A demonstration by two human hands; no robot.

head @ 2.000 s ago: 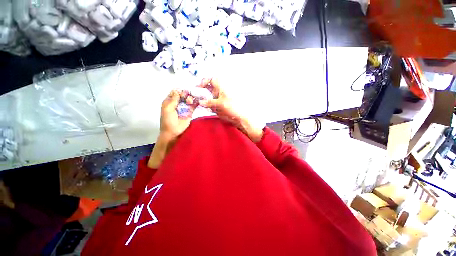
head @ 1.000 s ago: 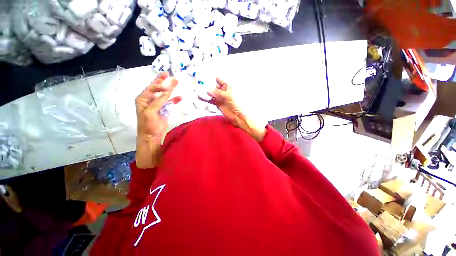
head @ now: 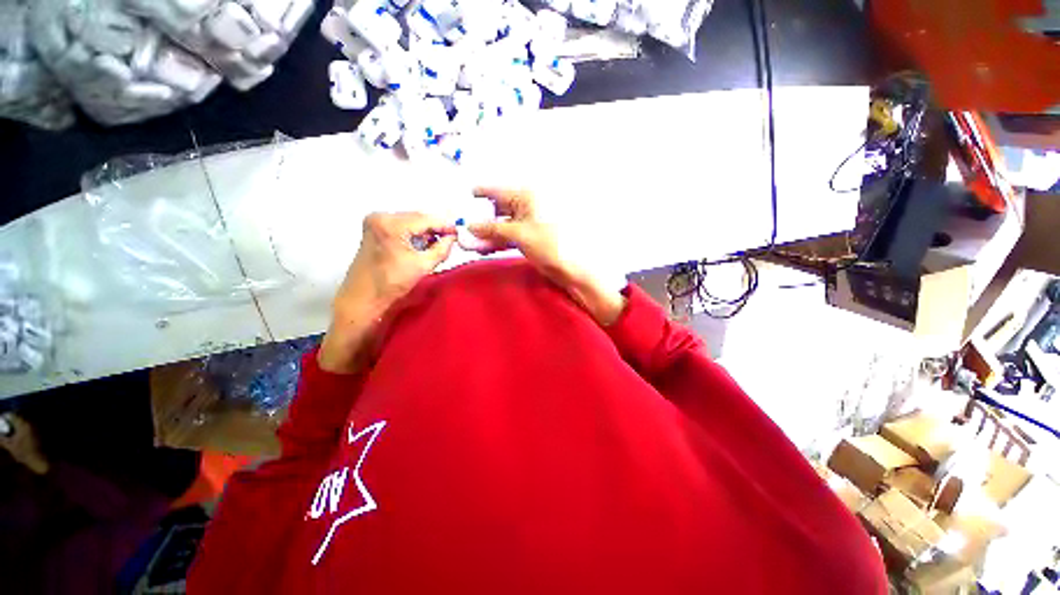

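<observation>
A small white plastic piece (head: 466, 236) with a blue spot is between my hands, over the white board (head: 651, 174); glare hides its outline. My right hand (head: 523, 238) holds it from the right with thumb and fingers. My left hand (head: 389, 262) has its fingers bent, thumb and fingertips at the piece's left side; a small dark bit shows at these fingertips, and I cannot tell whether they grip anything. The loose pile of white pieces (head: 448, 70) with blue flecks lies just beyond my hands.
Bulging clear bags of white pieces (head: 128, 58) stand at the far left. An empty poly bag (head: 163, 233) lies flat on the board's left. A black cable (head: 770, 140) crosses at right. An open carton (head: 198, 413) is below the left edge. Part of a person's hand (head: 21, 442) shows lower left.
My hands were apart one second ago and have come together at the board's near edge. My left hand has moved right and its fingers have closed inward towards the piece.
</observation>
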